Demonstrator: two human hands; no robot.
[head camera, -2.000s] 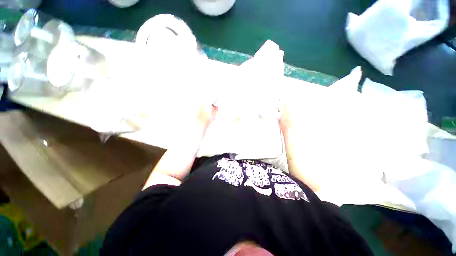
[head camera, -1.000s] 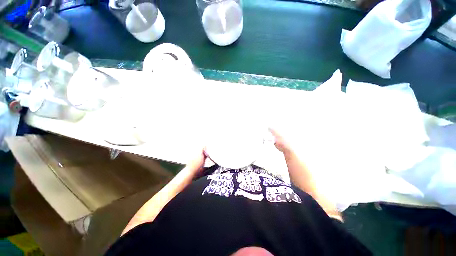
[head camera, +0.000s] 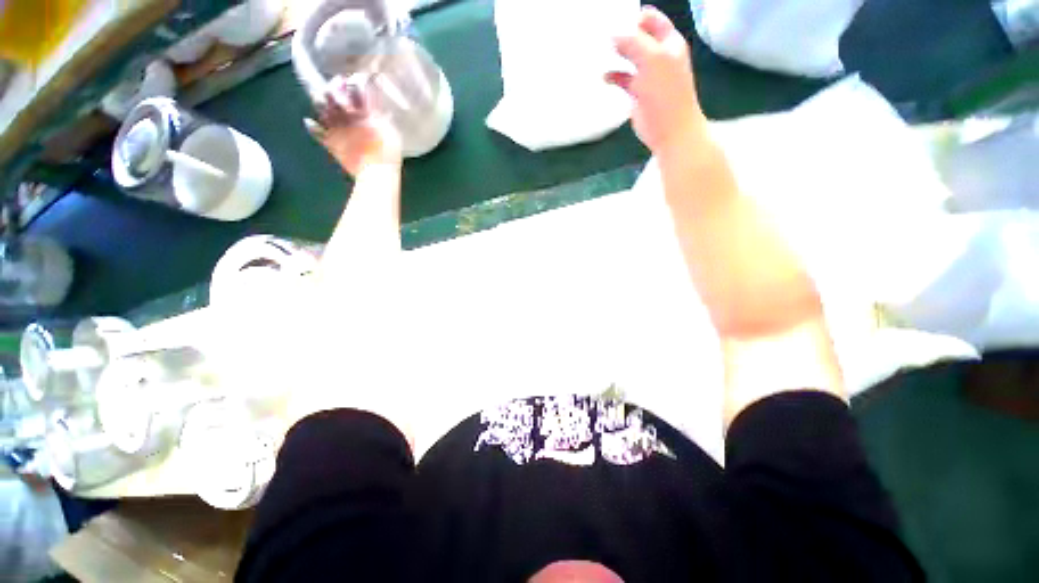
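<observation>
My left hand (head camera: 359, 128) is on the near left side of a clear-and-white cylindrical unit (head camera: 412, 103) on the green conveyor, its fingers curled against the clear wall. My right hand (head camera: 663, 82) is over the conveyor at the right edge of a white bagged unit (head camera: 564, 68). Its fingers are apart, with the fingertips at the bag's edge; whether they touch it is hard to tell. The bag's top is cut off by the picture's upper edge.
Another clear-and-white unit (head camera: 205, 171) lies on the conveyor at left. Several clear units (head camera: 128, 399) and a round-topped one (head camera: 260, 268) are on the bench's left. White bags (head camera: 843, 148) lie at right, another bag (head camera: 780, 32) beyond. A carton (head camera: 148, 547) is at lower left.
Both hands have moved from the bench in front of my body out to the conveyor, the left onto a clear unit. A white bagged unit now shows beside the right hand. The view has shifted.
</observation>
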